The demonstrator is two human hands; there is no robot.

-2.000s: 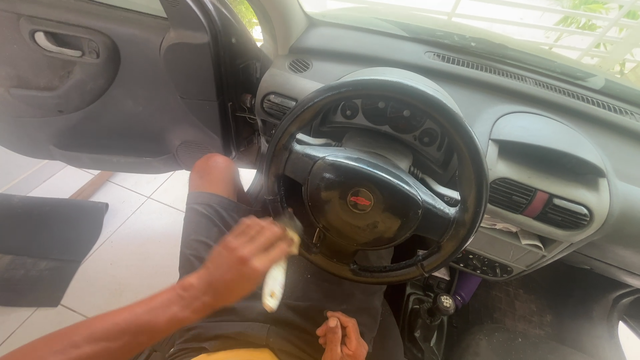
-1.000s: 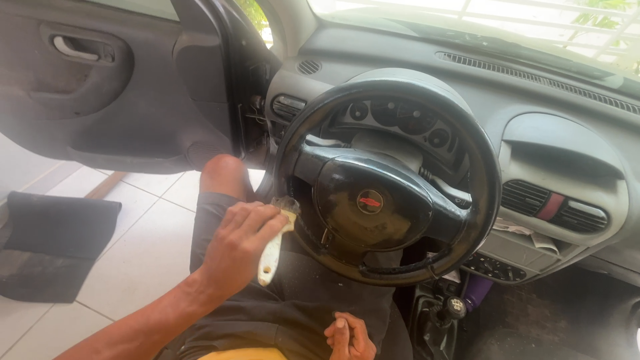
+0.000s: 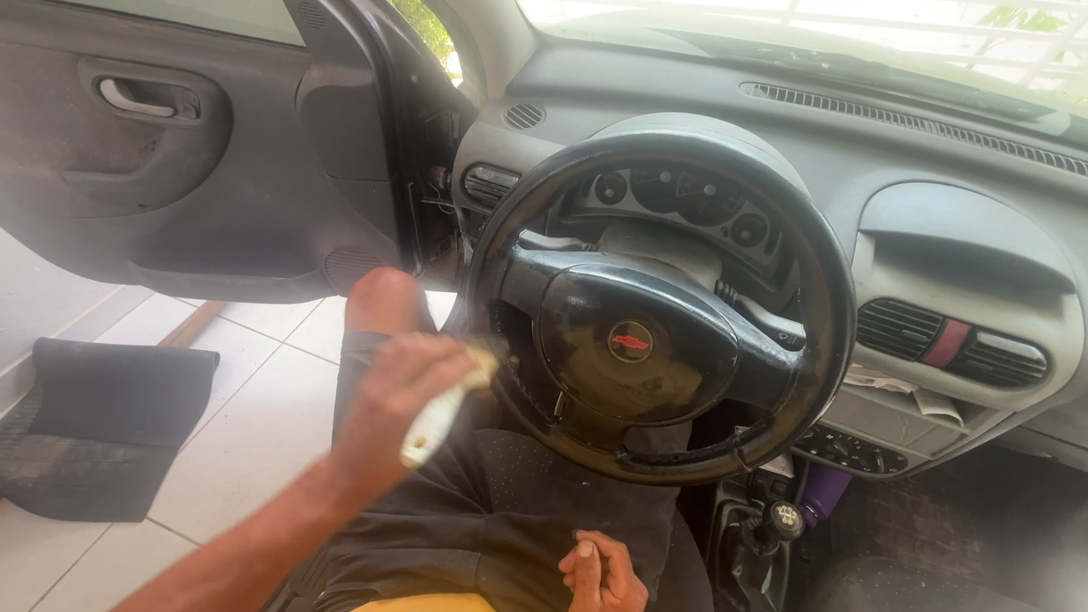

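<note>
My left hand [image 3: 404,395] grips a brush with a pale handle [image 3: 432,429]. The brush's head, blurred, is at the lower left rim of the black steering wheel [image 3: 829,297]; whether the bristles touch the rim I cannot tell. Dark, wet-looking patches and dull marks show on the wheel's hub [image 3: 642,340], which has a red Chevrolet emblem in its middle. My right hand [image 3: 603,574] rests over my lap below the wheel, its fingers curled; no object shows in it.
The car door [image 3: 255,187] stands open on the left, with a dark floor mat [image 3: 119,399] on the tiled floor outside. Gear lever [image 3: 784,520], purple object [image 3: 824,493] and the dashboard's centre vents [image 3: 901,330] are at the right. Papers [image 3: 935,404] lie in a dashboard slot.
My left hand and the brush stay close to the wheel's lower left rim, with the brush blurred now. The right hand stays low over my lap.
</note>
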